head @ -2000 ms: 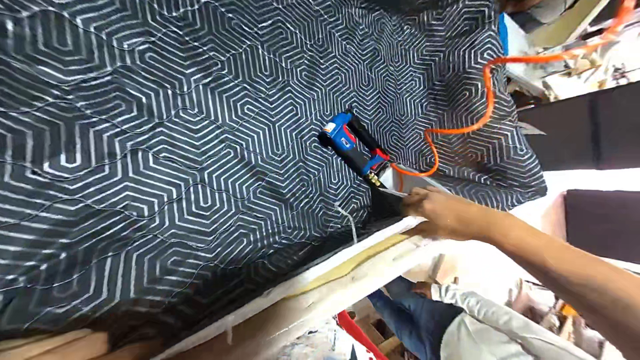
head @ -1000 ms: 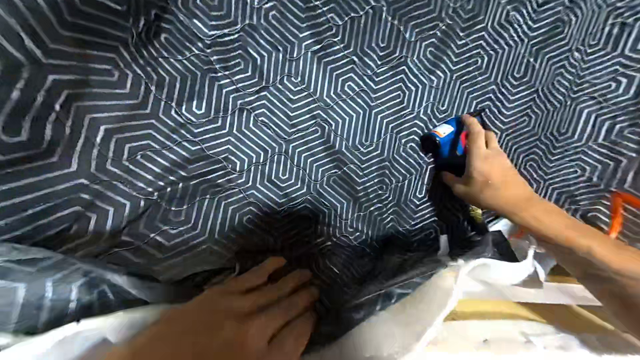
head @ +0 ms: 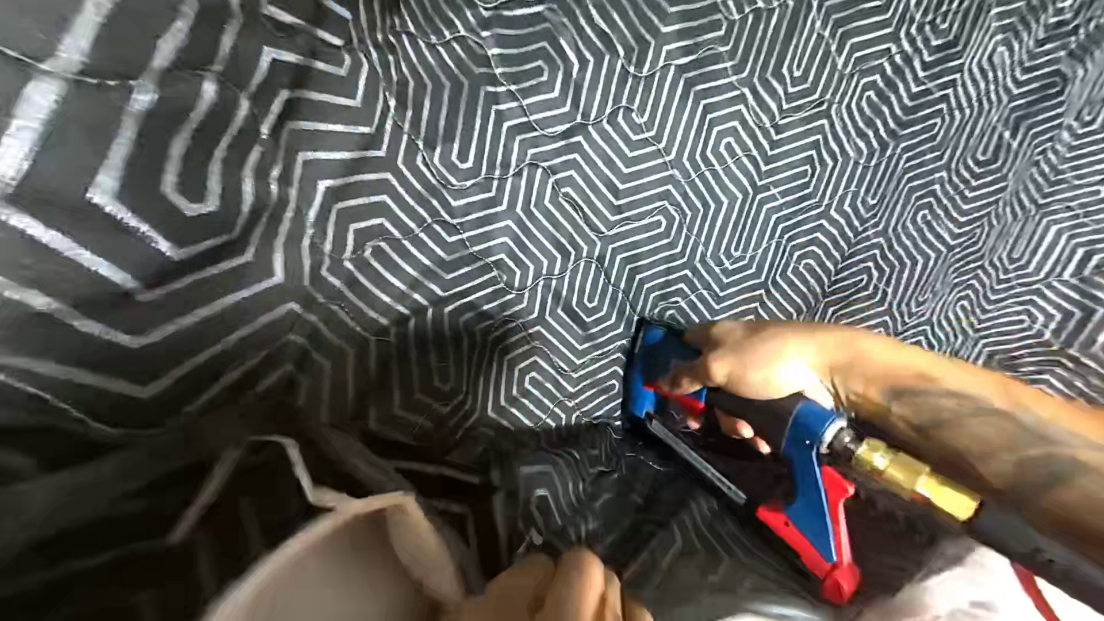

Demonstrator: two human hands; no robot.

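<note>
A blue and red pneumatic staple gun [head: 806, 483] is gripped in my right hand [head: 742, 362], its nose against the black quilted fabric [head: 552, 216] with white geometric lines. A brass air fitting [head: 914, 474] joins its handle to a dark hose. At the bottom edge, my left hand [head: 556, 591] has its fingers bent against a dark fold of the fabric, left of and below the gun. The left palm is out of frame, and the gun's tip is hard to see against the cloth.
A pale, curled sheet edge [head: 345, 552] rises at the lower left beside my left hand. White material [head: 957, 586] shows at the lower right under the hose. The patterned fabric spreads over most of the view, with wavy stitching across it.
The gun lay on the fabric two seconds ago; my right hand then took hold of it. My left hand's fingers, spread on the cloth a second ago, are now bent at its fold. The view is closer.
</note>
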